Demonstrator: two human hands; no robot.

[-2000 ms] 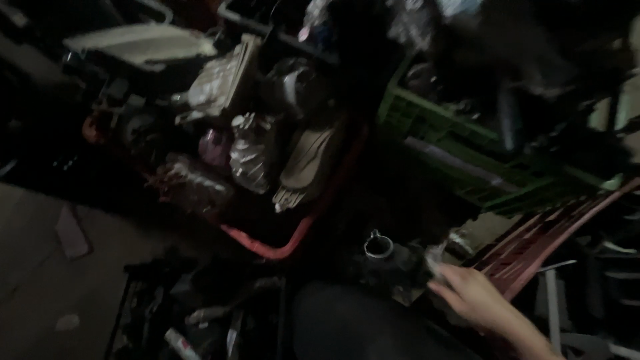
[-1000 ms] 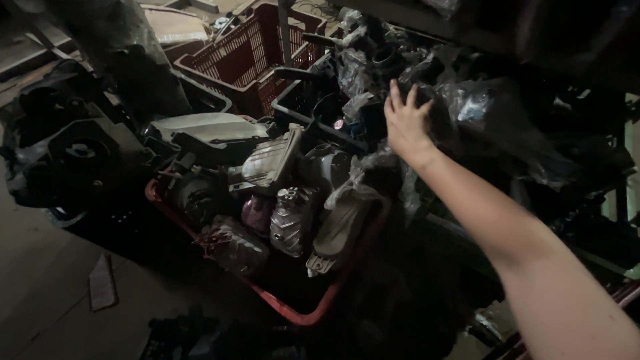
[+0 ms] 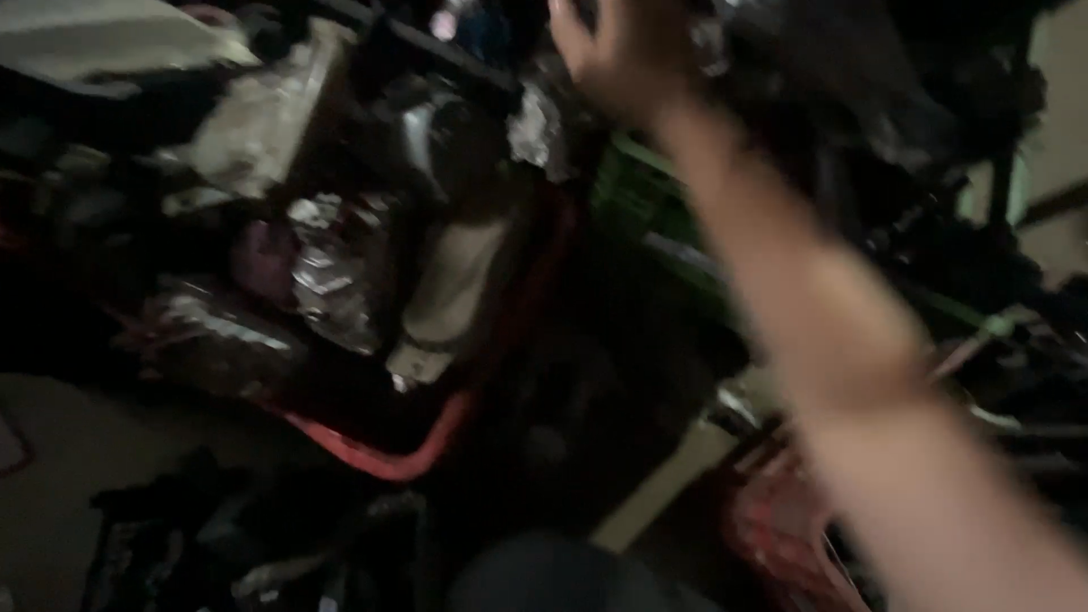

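Observation:
My right hand (image 3: 625, 55) reaches to the top of the view, blurred and partly cut off; whether its fingers hold anything cannot be told. Below and left of it stands a red-rimmed plastic crate (image 3: 391, 463) with parts in it. Among these are a pale housing (image 3: 263, 119), a part in clear plastic wrap (image 3: 331, 289), a purple wrapped item (image 3: 265, 259) and a long beige part (image 3: 455, 289). Crumpled clear plastic (image 3: 535, 127) lies just left of the hand. My left hand is out of view.
A green plastic crate (image 3: 646, 204) stands under my forearm, with dark plastic-wrapped goods above it. A red crate (image 3: 782, 518) is at the lower right, a dark crate of parts (image 3: 255, 552) at the lower left. The scene is dim and blurred.
Two seconds ago my right hand was low, near a small metal ring-topped item; one second ago it was raised with fingers spread over the wrapped goods. The view has swung noticeably.

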